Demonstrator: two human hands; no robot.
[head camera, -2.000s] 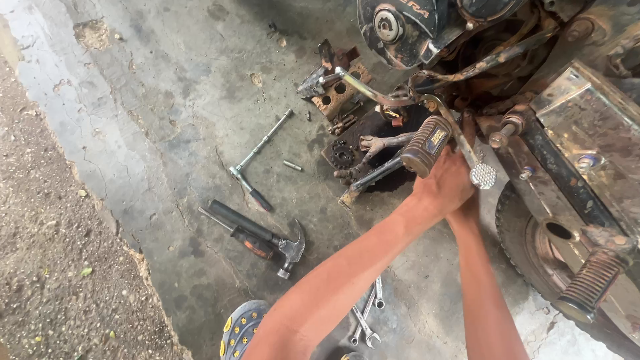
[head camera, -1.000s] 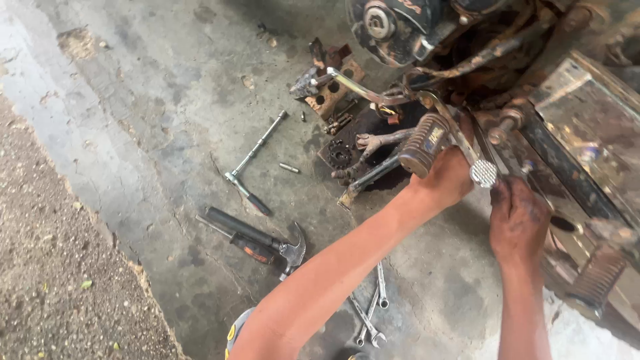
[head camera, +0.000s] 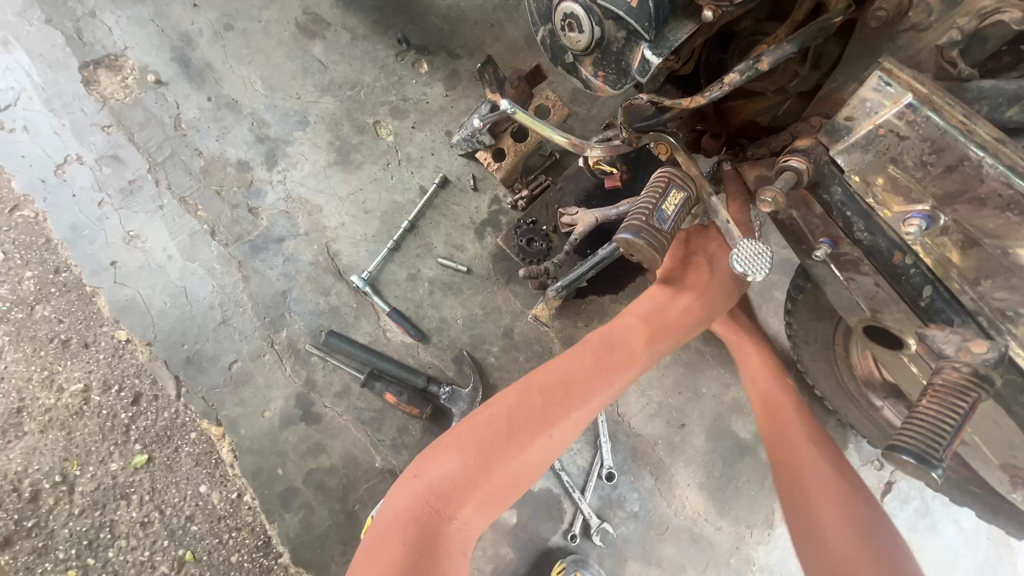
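My left hand (head camera: 698, 264) reaches in behind the ribbed rubber footrest (head camera: 658, 212) of a motorcycle, beside the metal pedal with a round knurled pad (head camera: 751, 258). My right hand (head camera: 738, 200) is mostly hidden behind the left hand and the pedal; a finger shows near a chain (head camera: 758, 220) by the swingarm. Whether either hand holds something is hidden. The motorcycle's dark engine cover (head camera: 612, 40) is above the hands, and the rear wheel's tire (head camera: 816, 352) lies to their right.
On the concrete lie a ratchet with extension (head camera: 396, 240), a small metal pin (head camera: 453, 265), a claw hammer (head camera: 460, 392), a screwdriver (head camera: 400, 398), several wrenches (head camera: 582, 500), a sprocket (head camera: 531, 240) and a perforated metal bracket (head camera: 520, 140). A second footrest (head camera: 940, 416) juts out at right.
My right hand was out at the right of the pedal one second ago and is now in behind it beside the left hand. The left hand has stayed near the footrest.
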